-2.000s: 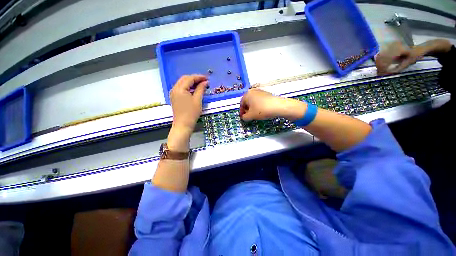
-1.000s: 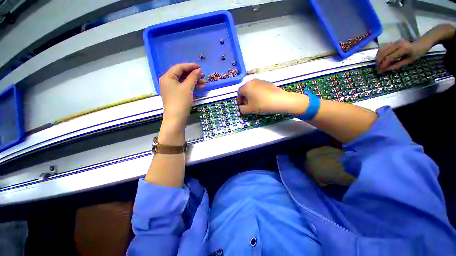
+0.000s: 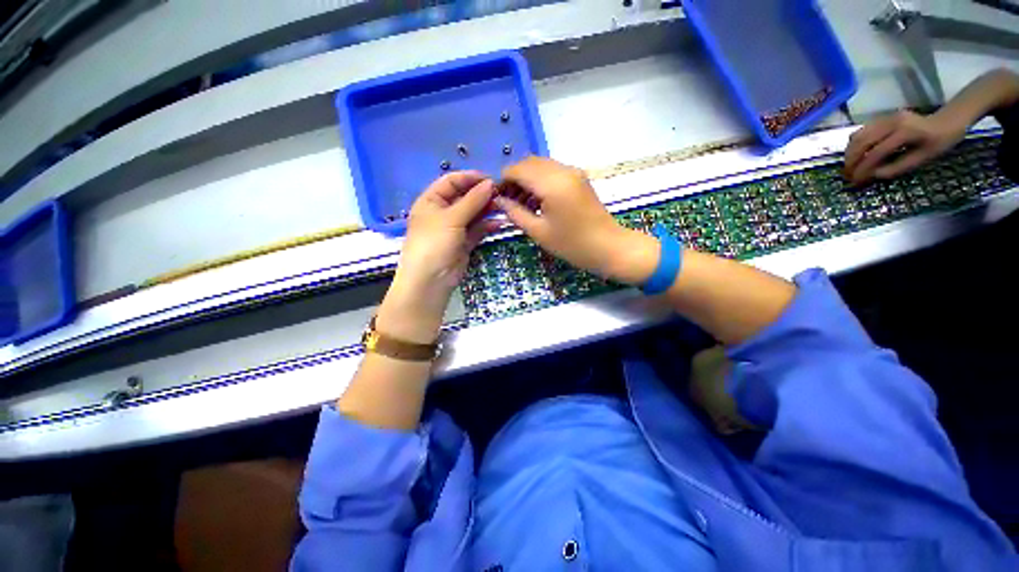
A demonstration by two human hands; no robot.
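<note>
My left hand (image 3: 447, 223) and my right hand (image 3: 559, 212) meet fingertip to fingertip at the near edge of a blue parts tray (image 3: 349, 145). A tiny dark reddish coil shows between the fingertips; which hand grips it is hard to tell. Several small coils (image 3: 462, 150) lie scattered in the tray; the near right part of it is hidden by my hands. The green circuit board panel (image 3: 514, 279) lies in the rail channel below my right hand, with rows of silver and dark spots.
A second blue tray (image 3: 771, 56) with copper-red parts stands at the upper right, another (image 3: 31, 274) at the far left. Another person's hand (image 3: 900, 145) is over the panel at right. A yellow strip (image 3: 251, 256) runs along the shelf. The metal rail (image 3: 224, 400) is nearest me.
My right hand has left the panel and moved up and left to meet my left hand. My left hand has shifted slightly right, its fingertips still pinched.
</note>
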